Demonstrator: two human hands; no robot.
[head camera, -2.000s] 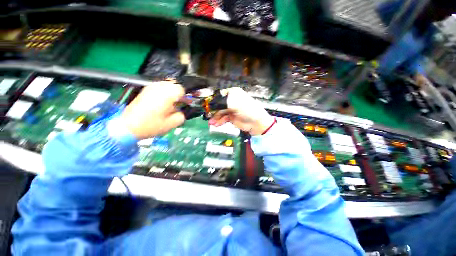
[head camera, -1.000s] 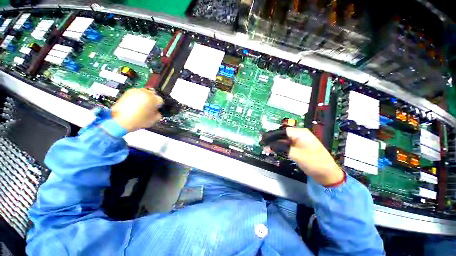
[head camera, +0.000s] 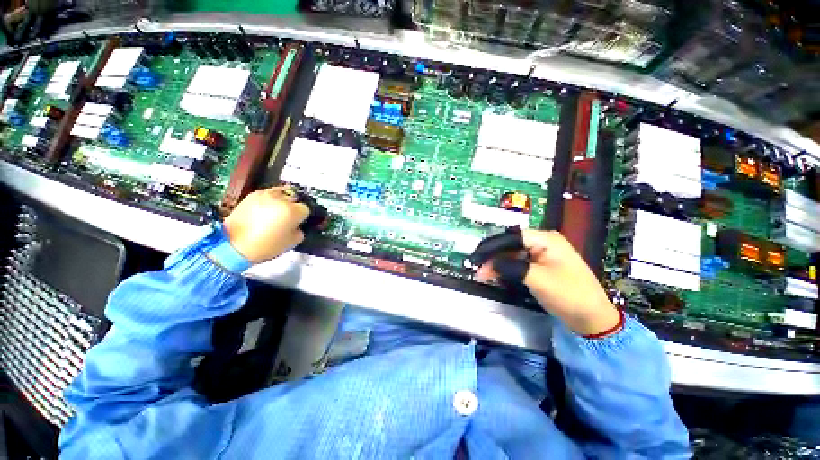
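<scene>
A green circuit board (head camera: 427, 171) lies in a dark carrier in front of me, with white heatsinks (head camera: 342, 97), blue components (head camera: 387, 111) and a small orange-yellow wound part (head camera: 515, 201). My left hand (head camera: 268, 223) is at the board's near left corner, fingers curled down, with black at the fingertips. My right hand (head camera: 553, 269) is over the near edge toward the right, its fingers bent and covered in black. Whether either hand holds a small part is hidden by the fingers and the black coverings.
A pale conveyor rail (head camera: 414, 301) runs along the near side. Red-brown crossbars (head camera: 580, 180) separate neighbouring boards; the right one (head camera: 755, 207) carries orange-wound parts. Clear trays (head camera: 539, 31) stand behind the line. A ridged tray (head camera: 40, 310) is low at left.
My hands were raised together around a dark and orange part; they are now apart and low over the board's near edge. Since one second ago they have moved only slightly.
</scene>
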